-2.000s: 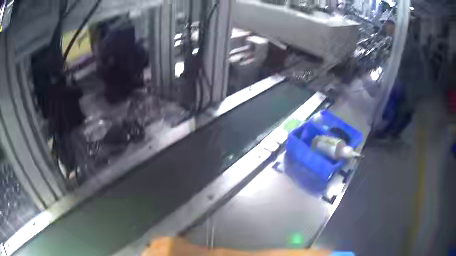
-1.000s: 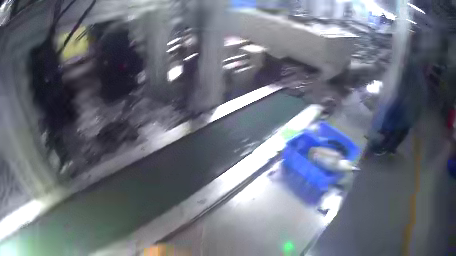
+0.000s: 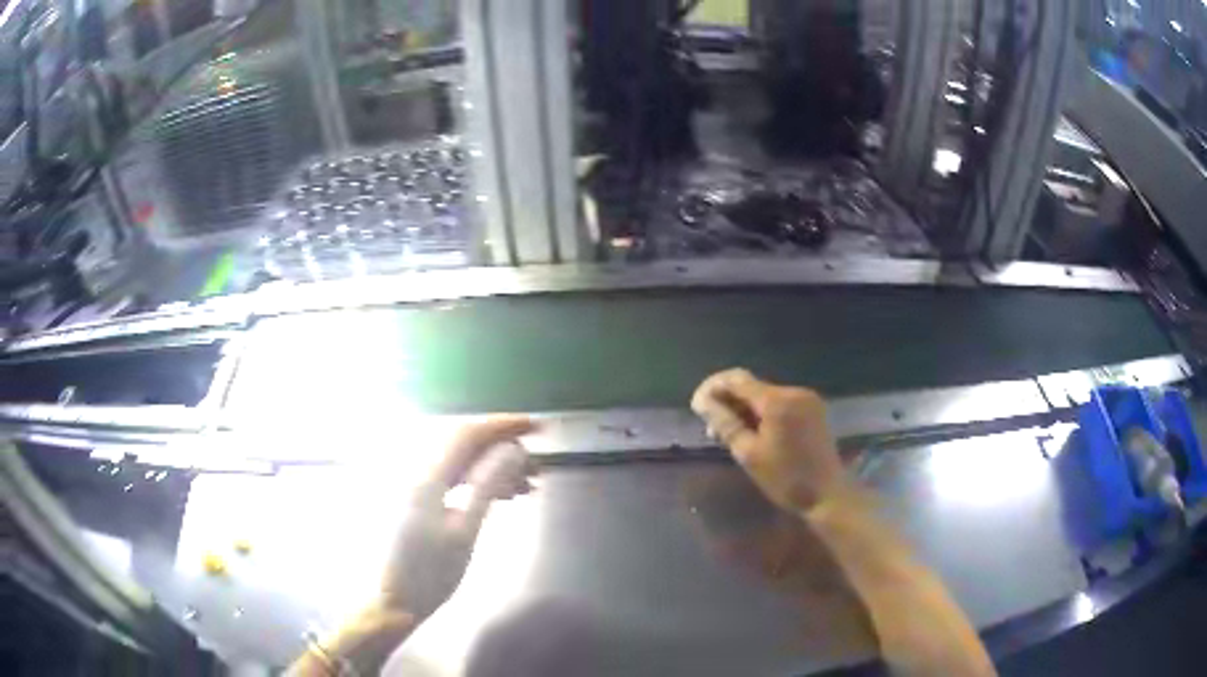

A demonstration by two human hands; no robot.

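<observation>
My left hand (image 3: pixel 457 509) is over the front of the bench, at the near conveyor rail (image 3: pixel 622 433), partly washed out by glare. Its index finger reaches out, the other fingers are curled, and I see nothing held. My right hand (image 3: pixel 781 437) is to the right, over the near rail, curled with pale covers on the fingertips. Whether it pinches something small cannot be told. Two small yellow rolls, likely finger cots (image 3: pixel 215 563), lie on the bench at the left.
The green conveyor belt (image 3: pixel 635 347) runs across behind my hands, glaring at left. A blue bin (image 3: pixel 1105 463) with a whitish bottle (image 3: pixel 1154 466) stands at the bench's right end. A tray of shiny round parts (image 3: pixel 371 199) is behind the guard. Aluminium posts (image 3: pixel 523 146) stand beyond the belt.
The view has swung left, so the blue bin now sits at the far right. Both hands are now in view over the bench; earlier only an orange-toned shape showed at the bottom edge.
</observation>
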